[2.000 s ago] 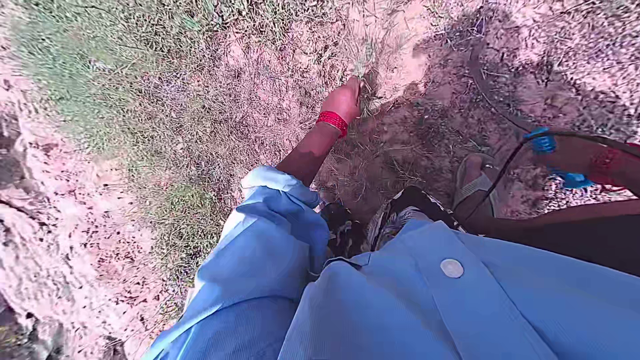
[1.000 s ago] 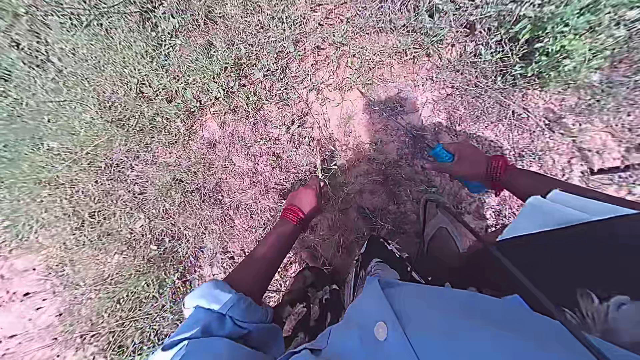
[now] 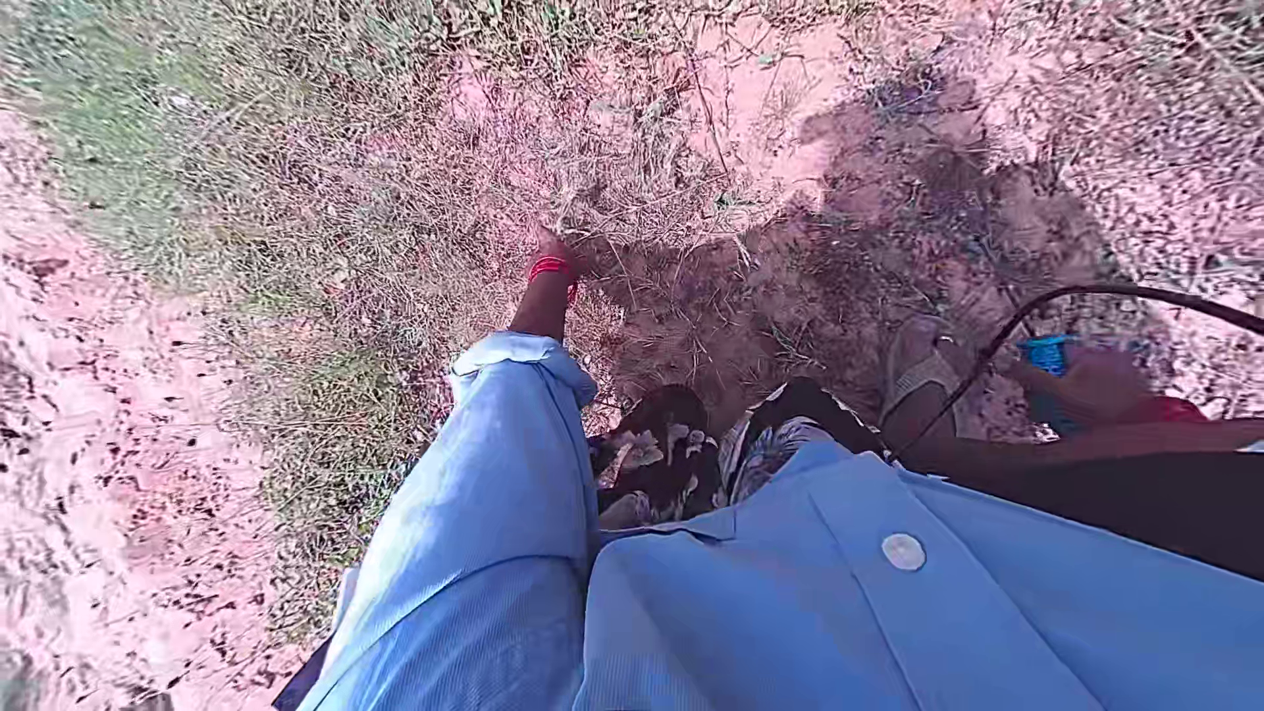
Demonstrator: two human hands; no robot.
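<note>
My left hand (image 3: 555,247), with red bangles at the wrist, reaches down into dry grass (image 3: 632,207) left of the shadow. Its fingers are small and blurred among the stalks, so I cannot tell whether they grip any. At the right, my right hand (image 3: 1101,385) is closed around the blue-wrapped handle (image 3: 1047,355) of a hand tool; its blade cannot be made out now. A dark cord (image 3: 1076,291) curves above this hand and down toward the shirt.
A sandalled foot (image 3: 923,370) stands left of my right hand. Dark floral cloth (image 3: 662,444) shows below the blue shirt. Bare pinkish soil (image 3: 128,444) lies at the left, beyond a strip of green and dry grass (image 3: 346,395). A shadow covers the ground ahead.
The view has shifted. The narrow curved blade visible by the blue handle two seconds ago can no longer be made out. The right hand keeps hold of the handle.
</note>
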